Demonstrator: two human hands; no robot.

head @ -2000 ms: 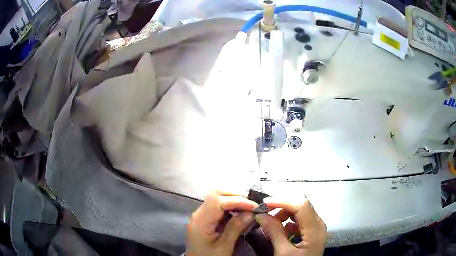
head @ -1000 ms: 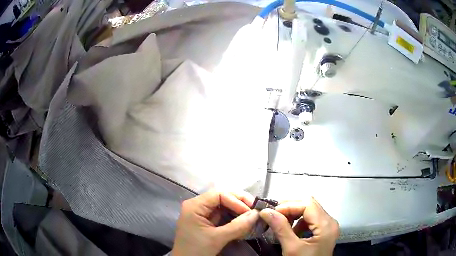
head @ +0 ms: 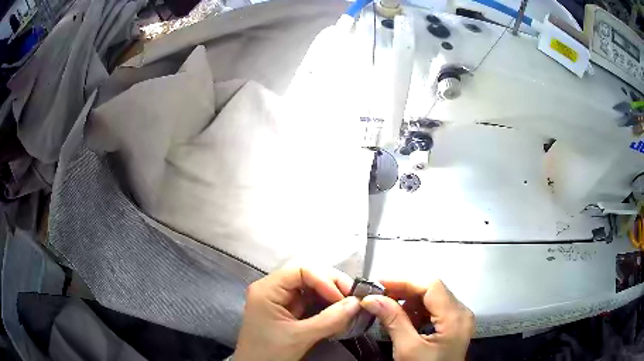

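A small dark folded corner or band end [head: 368, 288] is pinched between the fingertips of both hands at the front edge of the machine bed. My left hand [head: 293, 310] holds it from the left, my right hand [head: 424, 317] from the right. The grey-brown garment panel [head: 205, 162] spreads left of the needle area, its inner part washed out by glare. A ribbed grey panel [head: 134, 261] curves along its lower left side. Dark cloth hangs below the fingers.
The white sewing machine [head: 452, 204] fills the right side, with a round plate [head: 383, 170], a tension knob [head: 448, 86] and a blue air tube [head: 494, 7]. A control panel [head: 618, 46] stands top right. Crumpled cloth [head: 60, 92] lies far left.
Since two seconds ago the folded piece has been turned in my fingertips and shows a flatter face. The garment panel's edge now covers part of the needle area. The camera view has shifted slightly.
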